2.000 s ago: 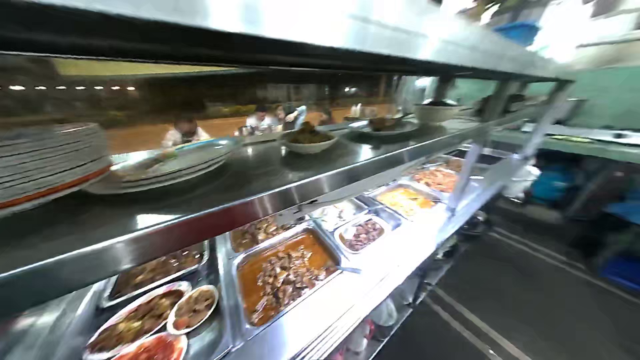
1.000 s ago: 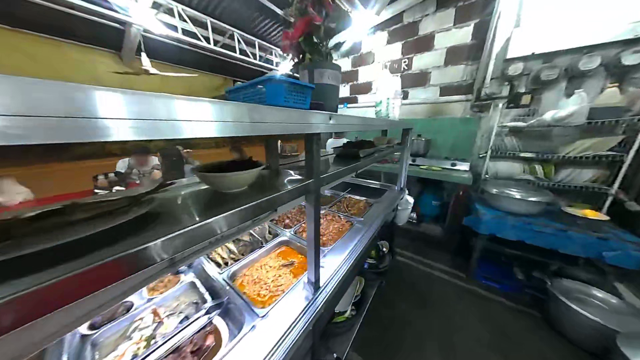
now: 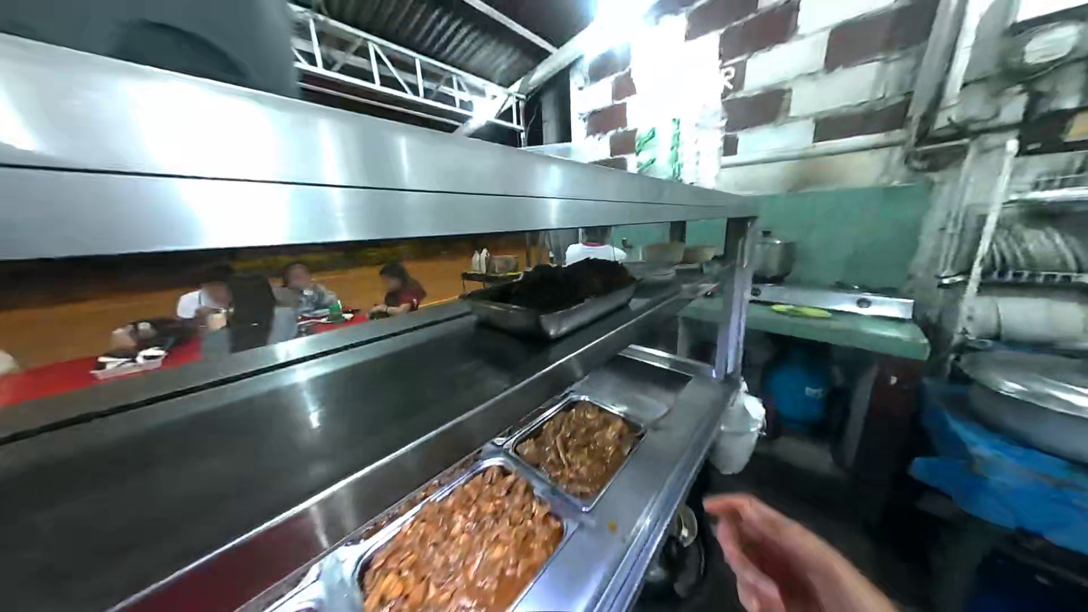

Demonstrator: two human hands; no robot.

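Note:
My right hand (image 3: 778,557) reaches in at the lower right, its fingers apart and nothing in it. It hangs in the air just right of the steel edge of the food counter (image 3: 633,531). Two steel food pans lie nearest to it: one with a brown stewed dish (image 3: 582,446), the other with orange-brown chunks in sauce (image 3: 467,544). On the shelf above the pans sits a steel tray heaped with dark food (image 3: 565,293). My left hand is out of view.
A steel upper shelf (image 3: 357,187) spans the view. Beyond it, people sit at red tables (image 3: 51,374). Right of the counter stand a white bucket (image 3: 738,429), a green-topped counter with a stove (image 3: 850,302), a large lidded pot (image 3: 1033,399) on blue sheeting, and a dish rack (image 3: 1033,255).
The view has travelled along the counter to its far end, so the stove and end pans look nearer. My right hand has come into view at the lower right.

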